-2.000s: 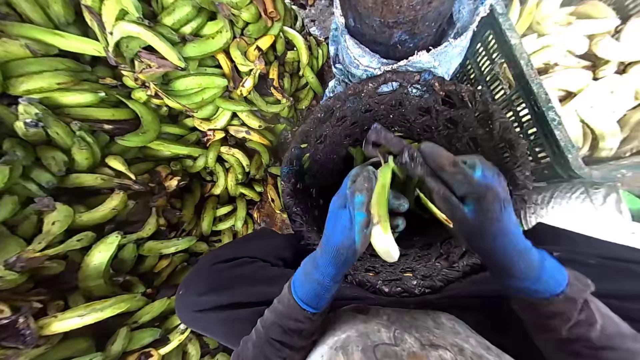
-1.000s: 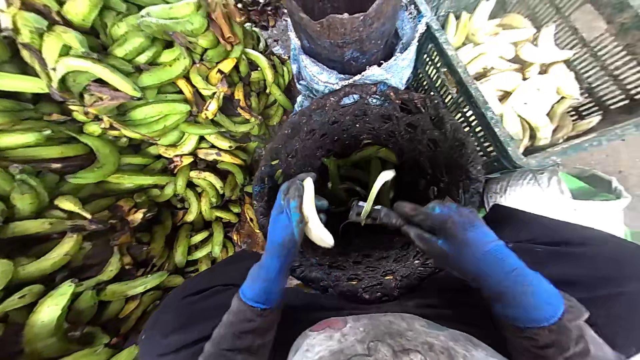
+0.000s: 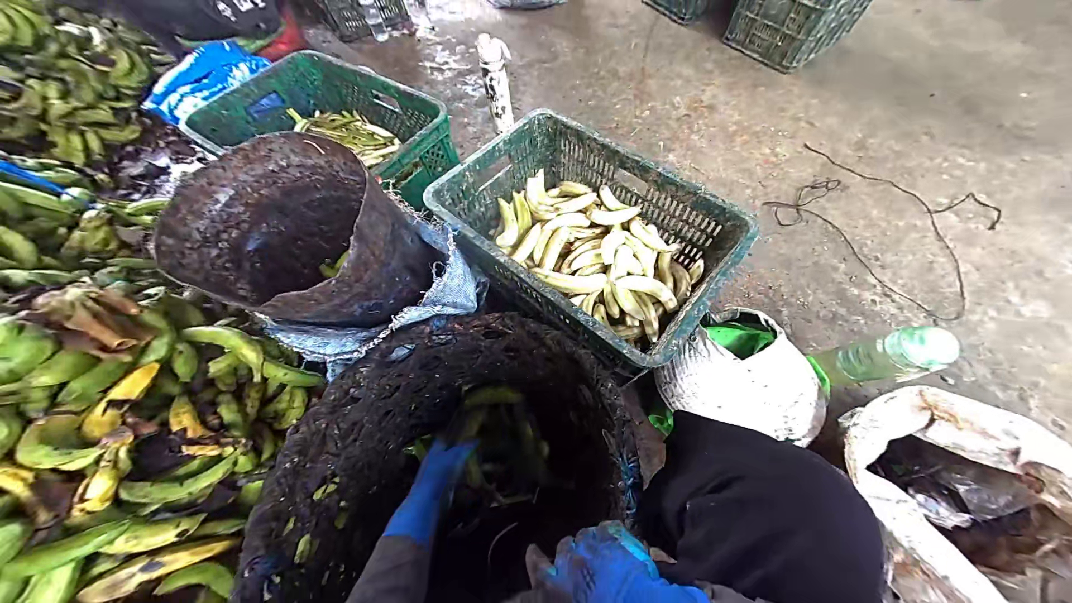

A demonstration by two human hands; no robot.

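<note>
My left hand [image 3: 444, 469], in a blue glove, reaches down into the dark woven basket [image 3: 360, 419]; its fingers are lost in shadow and blur among green plantains or peels [image 3: 494, 398]. Low in the view, my right hand [image 3: 599, 561], also gloved in blue, is over the basket's near right side with its fingers bent; whether it holds anything is hidden. Peeled plantains [image 3: 586, 251] lie heaped in the green plastic crate [image 3: 712, 213] beyond the basket. No peeled plantain shows at either hand.
Unpeeled plantains [image 3: 226, 368] are piled at left. A dark open cylinder [image 3: 268, 218] stands behind the basket, with a second green crate [image 3: 310, 75] farther back. At right are a white container [image 3: 745, 385], a plastic bottle [image 3: 896, 356], an open white sack [image 3: 963, 435] and a cord [image 3: 921, 209].
The view has swung up and right. My left hand, which held a peeled plantain a second ago, is now down inside the basket. My right hand has drawn back toward me.
</note>
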